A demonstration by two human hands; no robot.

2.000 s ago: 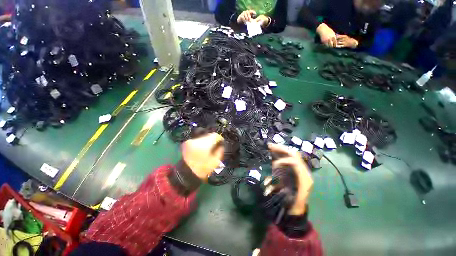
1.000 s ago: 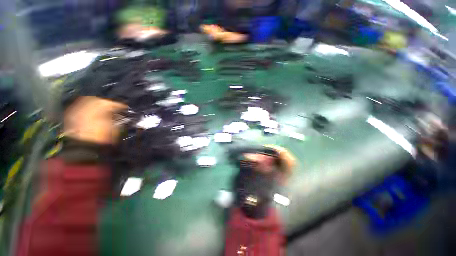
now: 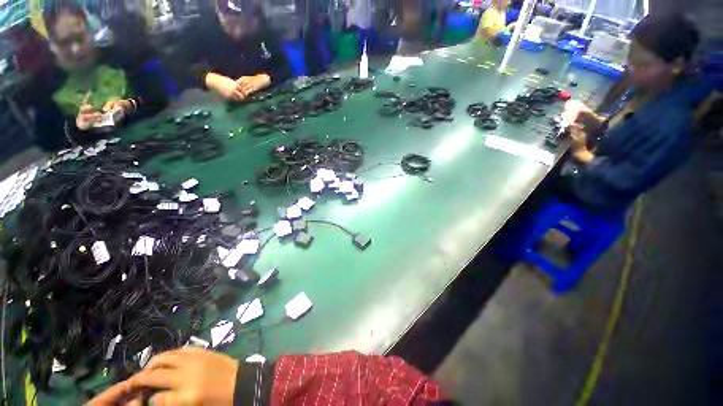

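My right hand [image 3: 186,379] is at the bottom left, its red sleeve coming in from the right. Its fingers point left over the near edge of a large heap of coiled black cables [image 3: 103,194]. The fingers are bent and cut off by the lower edge, so what lies under them is hidden. My left hand is not in view. White-faced square modules lie along the heap's right side, one of them apart [image 3: 299,306]. A smaller cable pile [image 3: 305,158] has white modules [image 3: 337,184] at its front. A dark block [image 3: 361,240] ends a single cable.
More cable piles lie farther back [image 3: 424,105], with a single coil [image 3: 415,164] near the middle. A white strip [image 3: 519,149] lies by the table edge. A person [image 3: 642,143] sits at the right on a blue stool [image 3: 567,246]. Two people sit across the table. A white bottle [image 3: 364,65] stands there.
The view has swung right, showing the table's right edge and a seated person. My left hand has left the picture. My right hand now reaches left; the dark bundle seen in it earlier is not visible.
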